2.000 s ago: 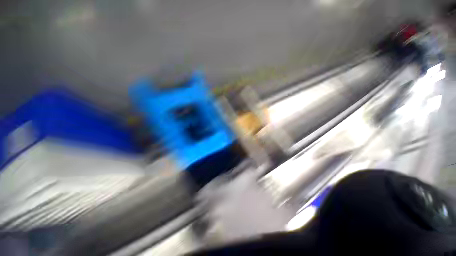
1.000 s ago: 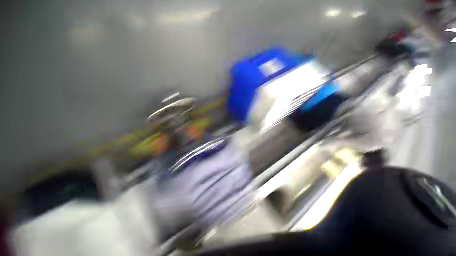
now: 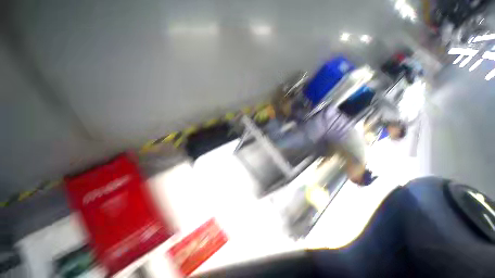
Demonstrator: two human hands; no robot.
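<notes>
Neither of my hands is in view. A dark, smooth curved body (image 3: pixel 380 233), possibly a wearable camera or headset, fills the bottom right very close to the lens, with a glossy round part at its right end. A red bin or box (image 3: pixel 116 209) with pale lettering lies at the lower left. A smaller red piece (image 3: pixel 198 245) lies to its right on a bright white surface (image 3: pixel 239 217). The picture is tilted and blurred, so finer detail cannot be told.
A person in pale clothing (image 3: pixel 339 130) is at the bench line right of centre. A blue bin (image 3: pixel 328 81) stands behind, near a dark blue one (image 3: pixel 356 101). Yellow-black tape (image 3: pixel 187 132) runs along the grey floor (image 3: pixel 135 70). A grey metal frame (image 3: pixel 268 146) stands mid-picture.
The view has swung along the bench line. The blue bin now shows smaller and farther right, and the red bin and red piece have come in at the lower left.
</notes>
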